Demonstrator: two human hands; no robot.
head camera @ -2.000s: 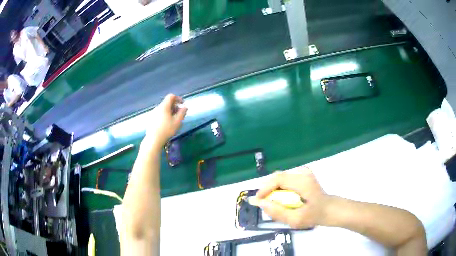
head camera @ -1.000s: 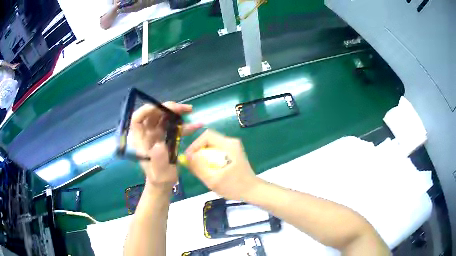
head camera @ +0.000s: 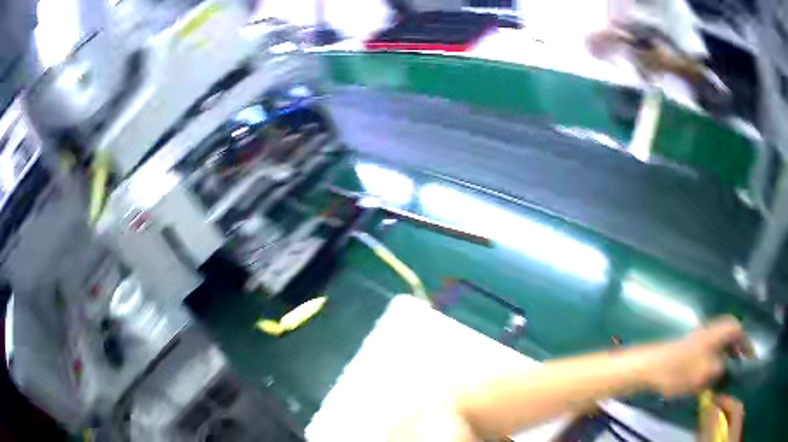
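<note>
The view is blurred. My left hand (head camera: 695, 358) reaches in from the bottom to the far right, over the green mat. Something dark shows at its fingertips, too blurred to tell whether it is held. My right hand (head camera: 733, 421) is just below it, cut off by the lower right edge, with a yellow tool (head camera: 714, 416) in its fingers. A black phone frame (head camera: 518, 321) lies on the green mat left of my hands. Dark frame parts (head camera: 596, 426) show at the bottom edge beneath my left forearm.
A grey-white machine (head camera: 177, 229) fills the left. A yellow item (head camera: 298, 317) and a yellow cord (head camera: 397, 265) lie near it. The white sheet (head camera: 406, 363) is in front. The dark conveyor belt (head camera: 518, 151) runs behind the green mat (head camera: 562, 293). A person's hands (head camera: 644, 52) show opposite.
The view has swung left, bringing the machine into sight and both hands to the right edge. The frame held up in my left hand a second ago is no longer clearly visible.
</note>
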